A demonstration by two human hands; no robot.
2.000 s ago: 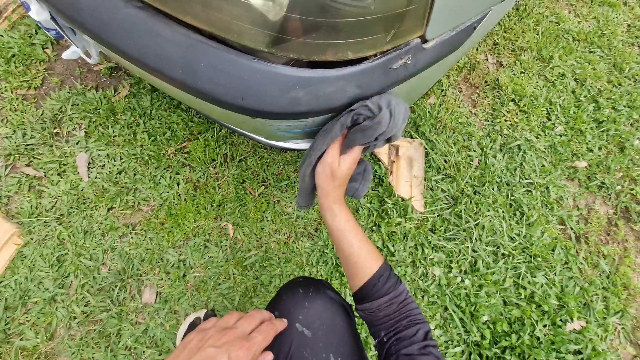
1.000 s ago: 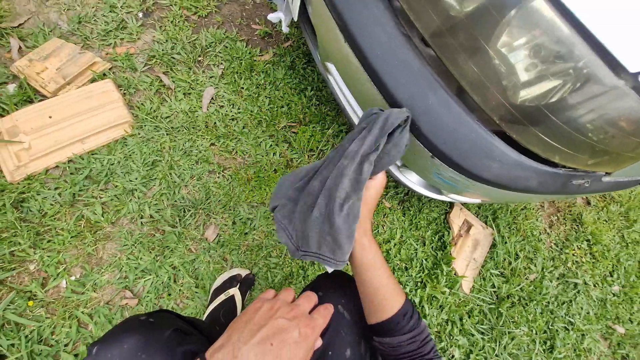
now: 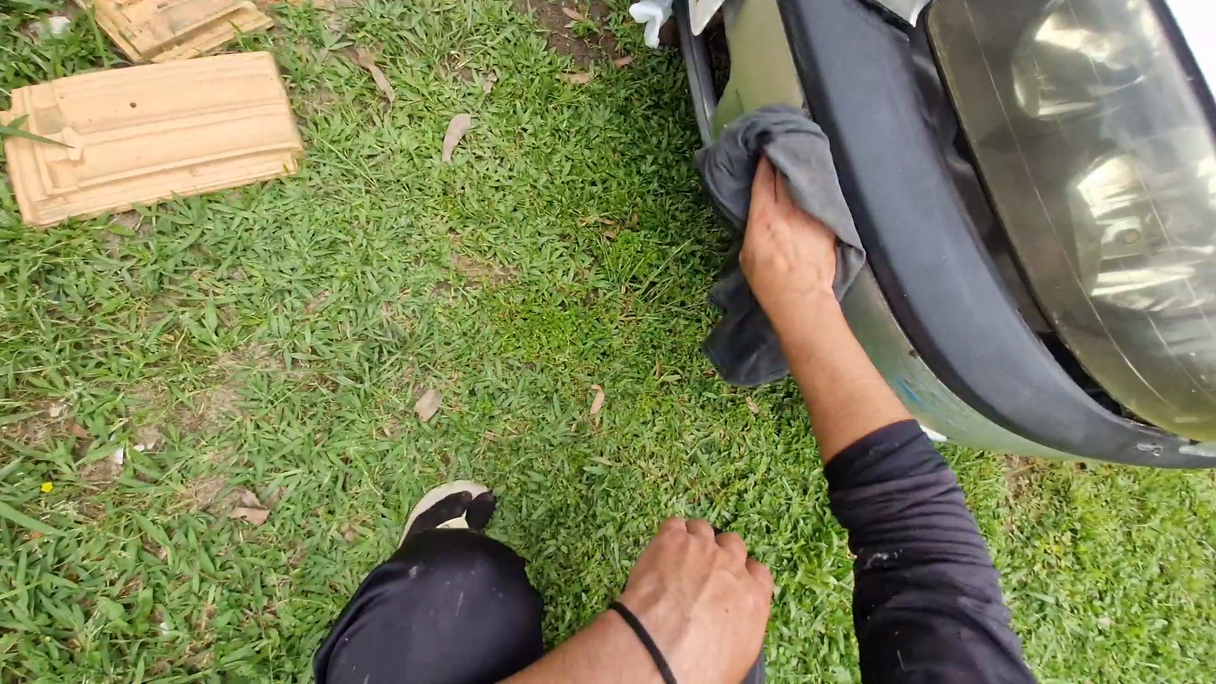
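Observation:
My right hand (image 3: pixel 787 237) holds a dark grey cloth (image 3: pixel 793 142) against the green lower side of a car bumper (image 3: pixel 883 323). Part of the cloth hangs below the palm, and my fingertips are hidden in its folds. Beside the green part runs the bumper's black strip (image 3: pixel 902 190), with a yellowed headlight (image 3: pixel 1073 180) to its right. My left hand (image 3: pixel 698 589), with a black band at the wrist, rests on my knee at the bottom of the view. No object shows in it, and its fingers are bent, partly out of sight.
Two clay roof tiles (image 3: pixel 157 133) lie on the grass at the upper left, the farther one cut by the frame edge. Something white (image 3: pixel 653 19) hangs by the bumper's far end. My foot in a flip-flop (image 3: pixel 448 508) is on the grass, with dry leaves around.
My right hand has moved along the bumper toward its far end with the cloth, which hung spread out a second ago and is now bunched against the bumper. The view has swung left.

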